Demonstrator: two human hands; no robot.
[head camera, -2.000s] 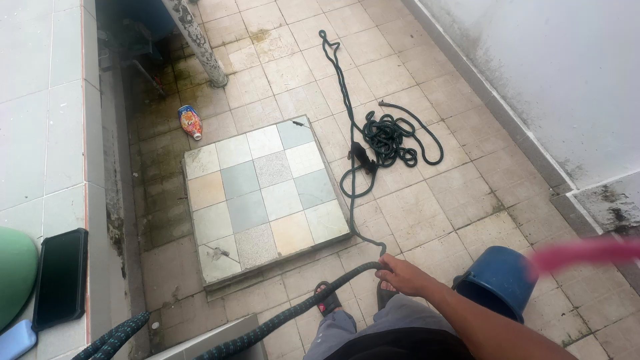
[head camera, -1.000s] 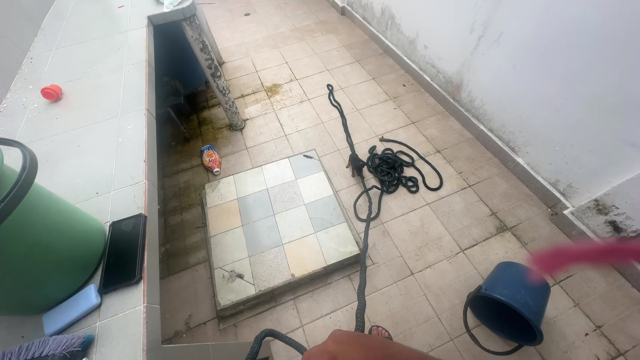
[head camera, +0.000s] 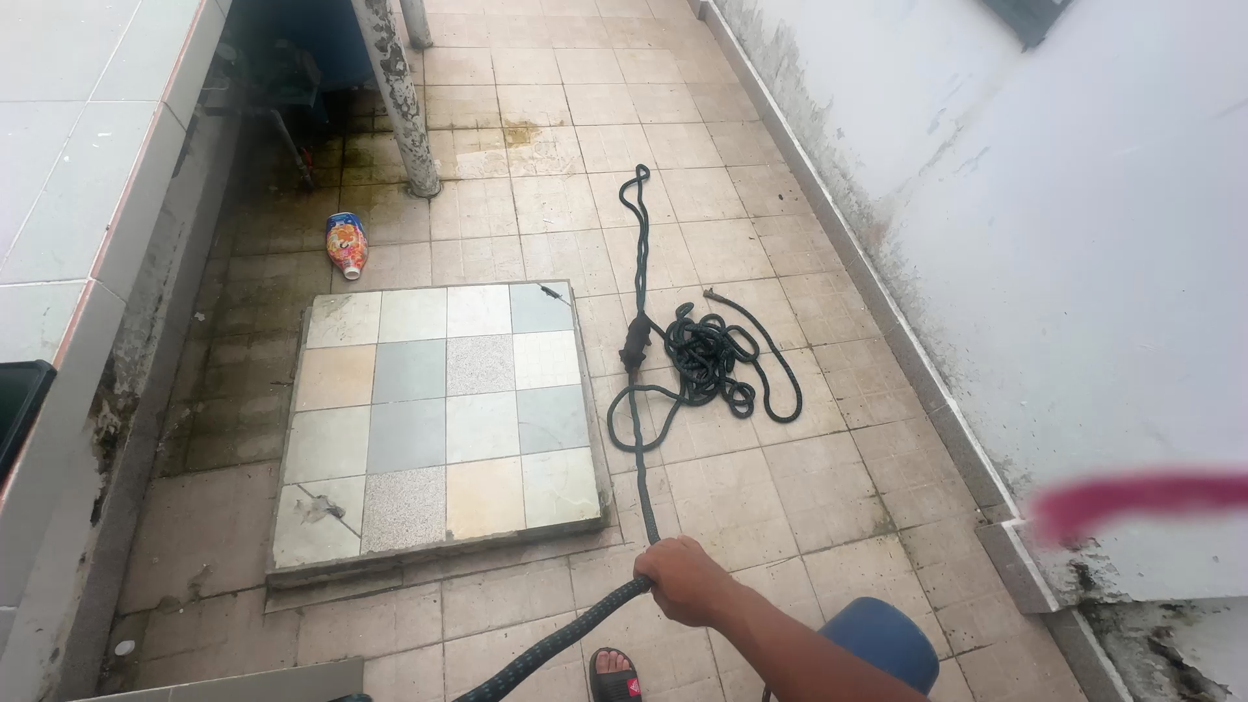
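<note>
My right hand (head camera: 687, 582) is closed around a dark green braided rope (head camera: 575, 632). From the fist one part of the rope runs up the floor, past a dark lump on it (head camera: 636, 343), to a narrow doubled loop. The other part, looking thicker and nearer the camera, slants down to the lower left edge. A tangled pile of the same rope (head camera: 704, 356) lies right of the straight run, with one loose end curving out to its right. My left hand is outside the view.
A raised tiled slab (head camera: 444, 419) stands left of the rope. Beyond it lie a colourful plastic bottle (head camera: 347, 246) and a peeling post (head camera: 400, 97). A blue bucket (head camera: 882, 639) is partly behind my forearm. Walls border both sides; a blurred pink thing (head camera: 1141, 502) crosses the right.
My right hand, at the bottom edge one second ago, now shows whole, higher up on the rope. The view has shifted, and the green bucket on the left ledge is out of sight.
</note>
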